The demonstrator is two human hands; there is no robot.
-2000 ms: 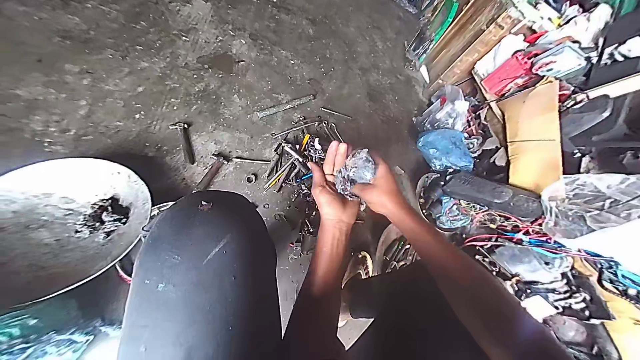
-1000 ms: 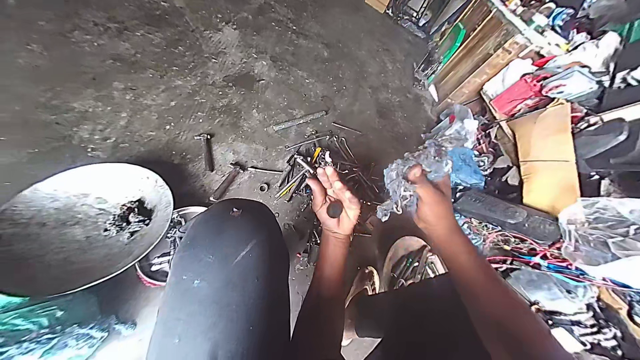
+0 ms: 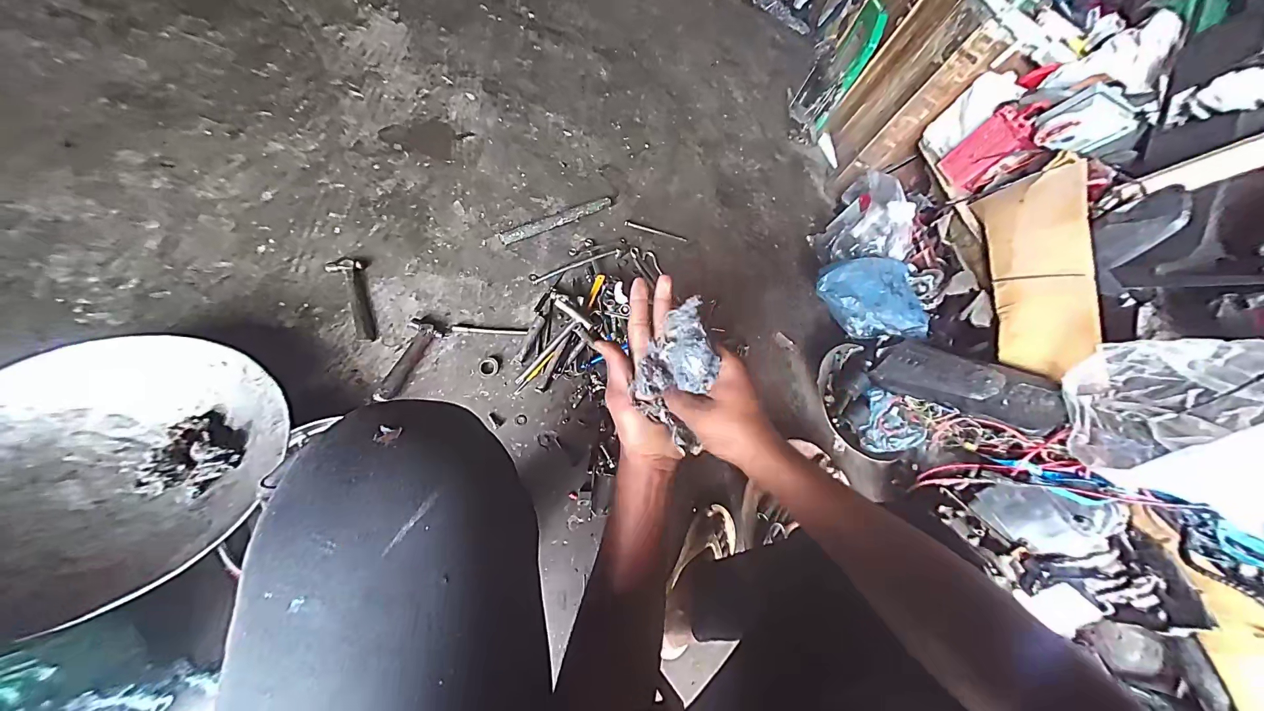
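Near the middle of the head view, my right hand [image 3: 726, 410] grips a crumpled grey, dirty-looking cloth or plastic wad [image 3: 681, 355]. The wad lies against the palm of my left hand [image 3: 637, 385], whose fingers point up and away. Whether a small object sits under the wad is hidden. Just beyond my left hand, a heap of hand tools [image 3: 568, 331], with wrenches among them, lies on the floor. A hammer [image 3: 362, 301] and a second hammer [image 3: 405, 363] lie left of the heap, with a metal ring [image 3: 489, 366] nearby.
A wide metal basin [image 3: 79, 464] holding dark debris stands at the left beside my knee [image 3: 385, 533]. A flat metal bar [image 3: 555, 221] lies beyond the tools. At the right are a blue plastic bag [image 3: 873, 298], cardboard [image 3: 1042, 267], tangled wires [image 3: 1027, 456] and a round container [image 3: 839, 395].
A second ago my hands were apart, with a dark round piece in my left palm and the wad in my right hand. My right hand has brought the wad back to my left palm.
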